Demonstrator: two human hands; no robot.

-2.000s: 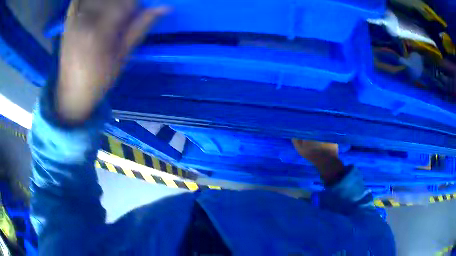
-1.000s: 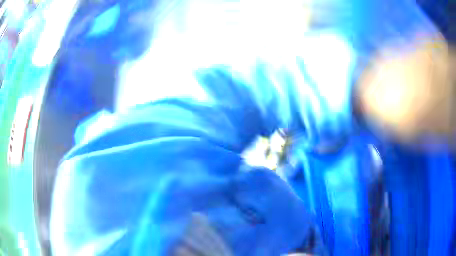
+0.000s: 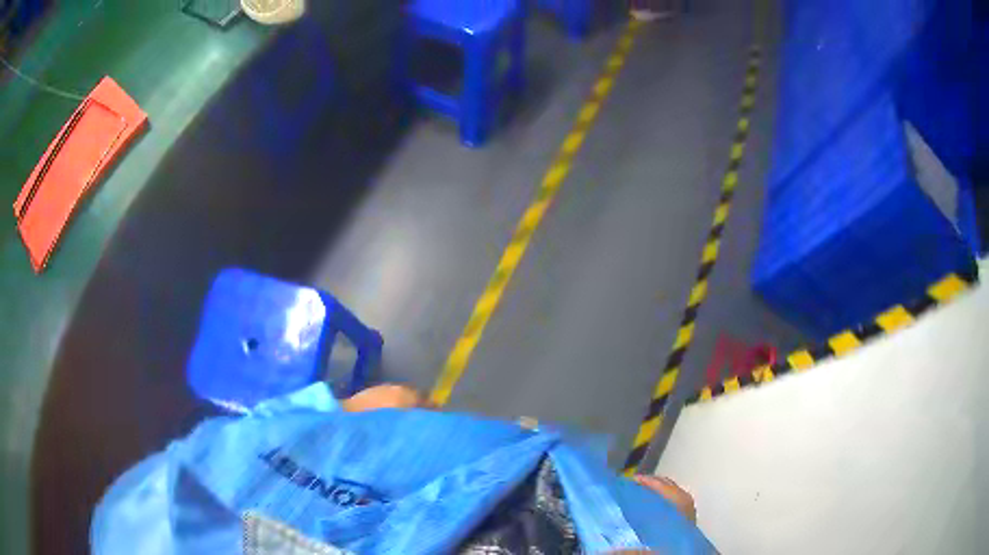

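Note:
My left hand [image 3: 382, 398] shows only in part past my light blue sleeve, beside a blue stool [image 3: 255, 338]. My right hand [image 3: 669, 494] shows only in part at the side of my smock, by the edge of a white surface. Most fingers of both hands are hidden, so I cannot tell whether they hold anything. A red-orange pad [image 3: 87, 163] lies on the green table [image 3: 136, 141] at the left, with a thin dark rectangular frame on it.
Another blue stool [image 3: 469, 27] stands farther off on the grey floor. Yellow-black floor tape [image 3: 531, 217] runs lengthwise. Blue crates [image 3: 846, 233] are at the right. A white surface [image 3: 846, 455] with a striped edge is at lower right. A pale ring [image 3: 271, 9] is at the table's far edge.
My view has turned away from the blue bins and the blurred smock to the table, stools and floor. My hands, raised or spread out before, are now low beside my body.

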